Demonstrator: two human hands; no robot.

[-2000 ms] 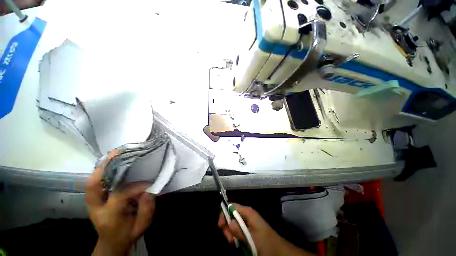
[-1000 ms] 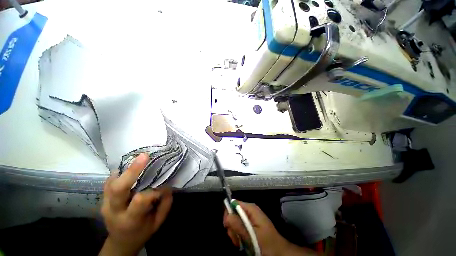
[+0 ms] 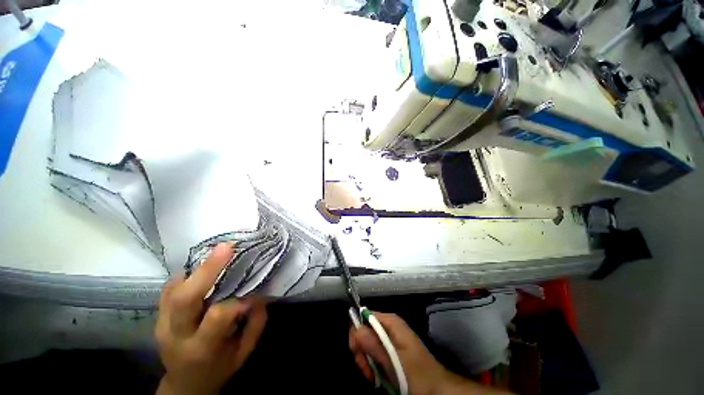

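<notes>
My left hand (image 3: 202,328) holds the near end of a bunched stack of backed fabric panels (image 3: 202,202), pale with dark edges, at the table's front edge. The layers fan out and curl over my fingers. My right hand (image 3: 397,351) holds scissors (image 3: 351,287) by white and green handles. The dark blades point up and away, with the tip beside the right corner of the panels. Whether the tip touches the fabric is hard to tell. More pale panels (image 3: 96,127) lie at the left on the white table.
The cream and blue sewing machine (image 3: 463,92) stands at the right, with a smartphone (image 3: 463,179) on its bed. Thread ends (image 3: 374,251) lie near the bed's edge. A red bin (image 3: 557,305) with pale pieces (image 3: 467,332) is below right. The table's front edge (image 3: 432,279) runs across.
My left hand has moved right and its grip on the panels has shifted, with the layers curled over more. The scissors stay near the panels' right corner. The view has shifted slightly.
</notes>
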